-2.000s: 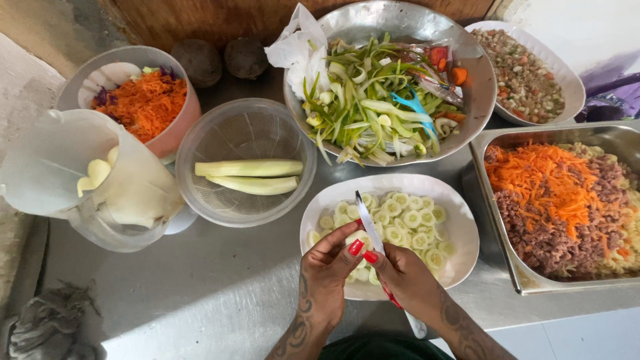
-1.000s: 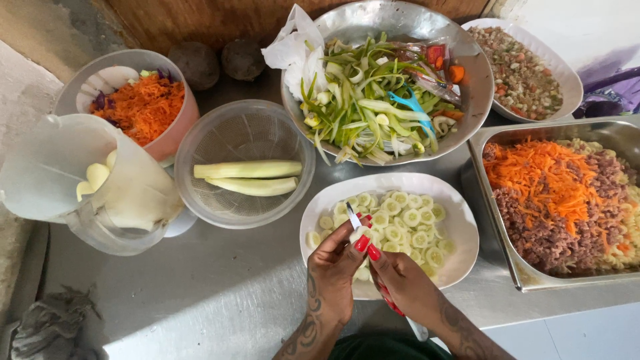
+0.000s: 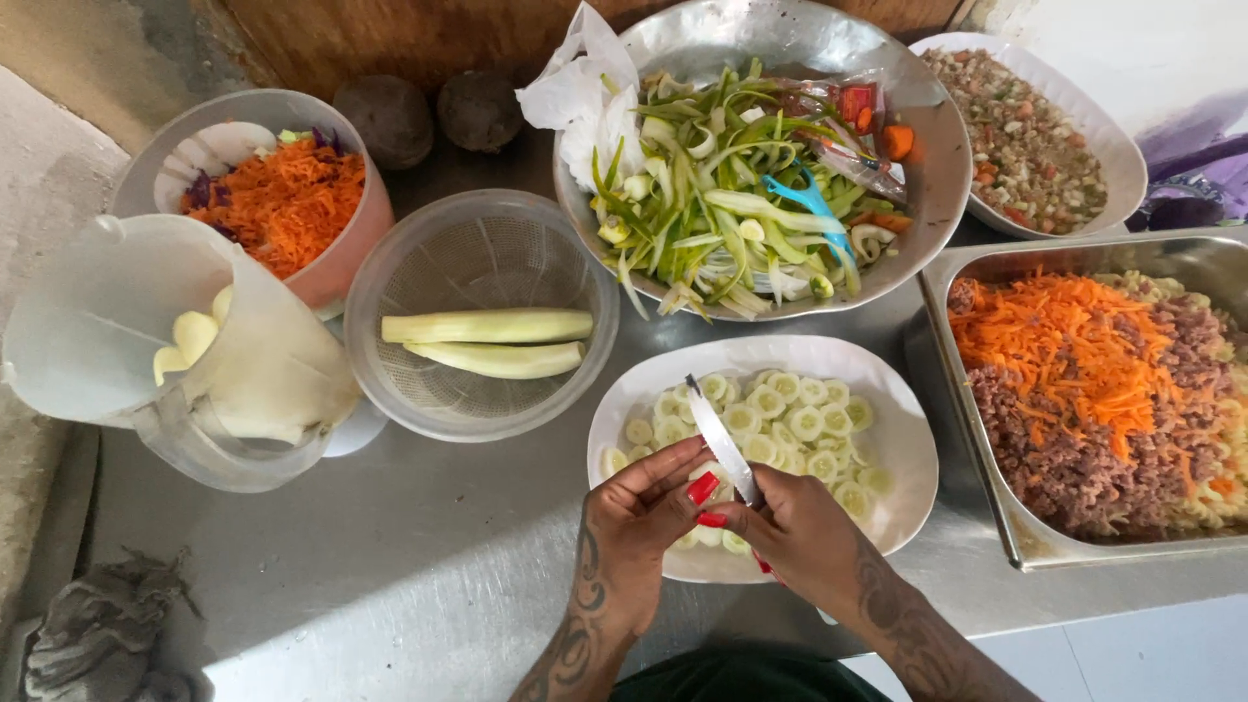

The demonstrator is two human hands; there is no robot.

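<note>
My right hand (image 3: 804,531) grips a knife; its serrated blade (image 3: 721,439) points up and left over a white oval dish (image 3: 916,497). Round slices of peeled cucumber (image 3: 807,423) lie in that dish. Close beside it, my left hand (image 3: 634,517) holds a pale piece, probably cucumber, mostly hidden behind the fingers and thumb. Both hands are above the dish's near left part, thumbs nearly touching. Two peeled cucumber lengths (image 3: 487,327) rest in a clear plastic strainer bowl (image 3: 366,390) to the left.
A metal basin (image 3: 941,195) holds peelings and a blue peeler (image 3: 809,200). At right are a steel pan (image 3: 985,468) of grated carrot and other food, and a dish (image 3: 1126,180) of chopped mix. A plastic jug (image 3: 88,312), a tub (image 3: 370,214) and a grey cloth (image 3: 97,634) are left.
The knife blade has shifted in my right hand: a second ago it was mostly hidden by my fingers, and now it shows plainly above them. The bowls and dishes have not moved.
</note>
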